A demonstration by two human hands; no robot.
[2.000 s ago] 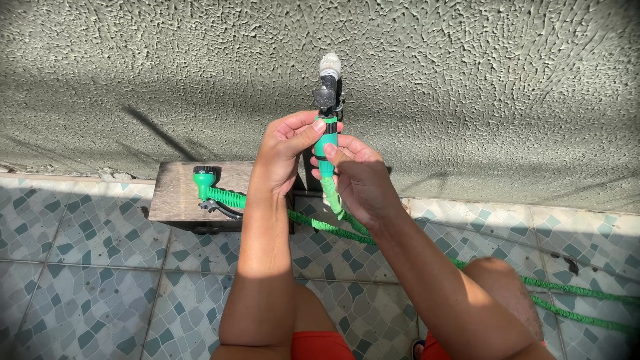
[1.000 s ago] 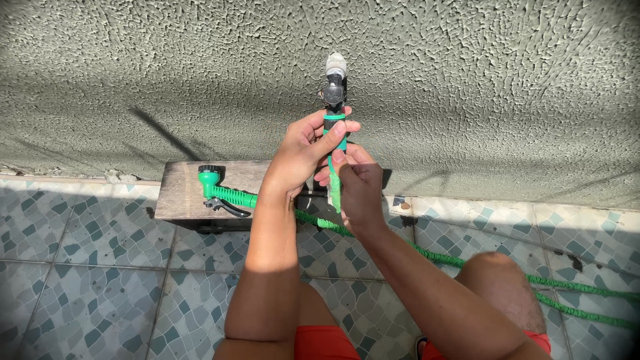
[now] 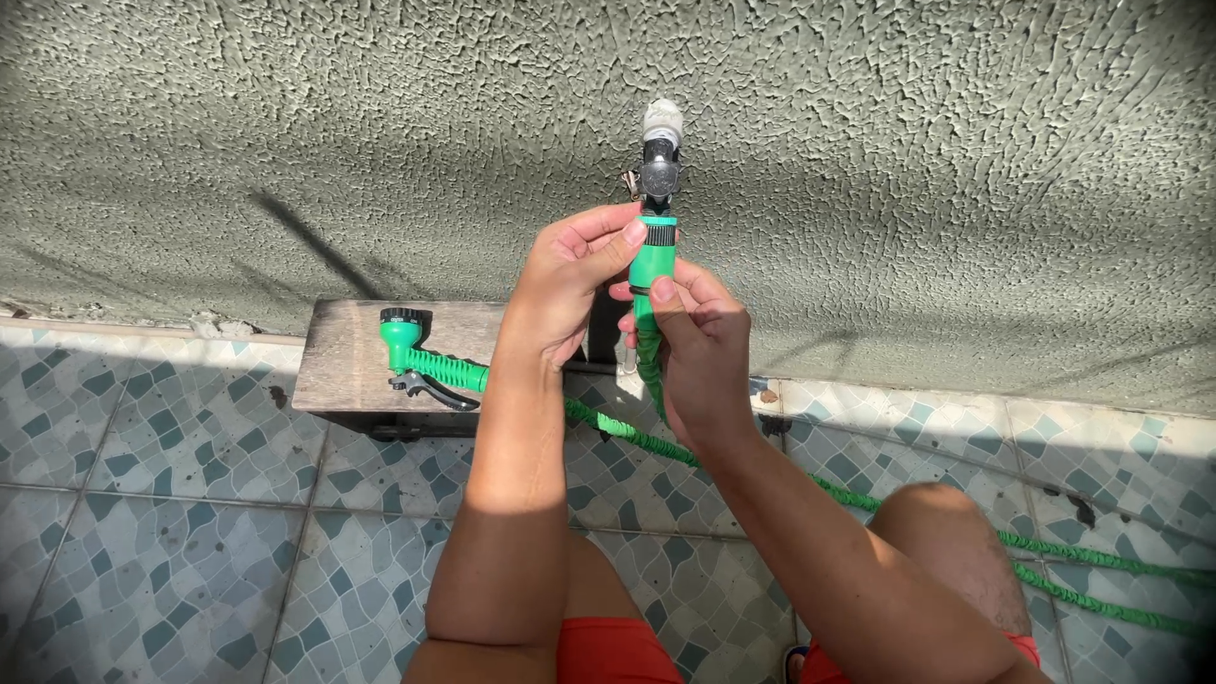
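Observation:
A green and black hose connector [image 3: 653, 266] sits at the outlet of a black tap [image 3: 659, 173], with a white pipe fitting [image 3: 663, 120] joining the tap to the wall. My left hand [image 3: 575, 275] grips the connector's upper collar between thumb and fingers. Lower down, my right hand [image 3: 708, 347] pinches the connector's base, where the green fabric hose [image 3: 650, 366] hangs. Whether the connector is locked on the tap cannot be told. A green spray nozzle [image 3: 401, 332] with a black lever lies on a wooden bench, left of my left forearm.
The low wooden bench [image 3: 332, 356] stands against the rough textured wall [image 3: 902, 190]. Lengths of green hose [image 3: 1111, 560] run across the mosaic-patterned tile floor [image 3: 190, 570] to the right, past my bent knee [image 3: 940, 532].
Both hands remain at the connector and hose; the fingers have shifted slightly, baring more of the connector's front than a second ago.

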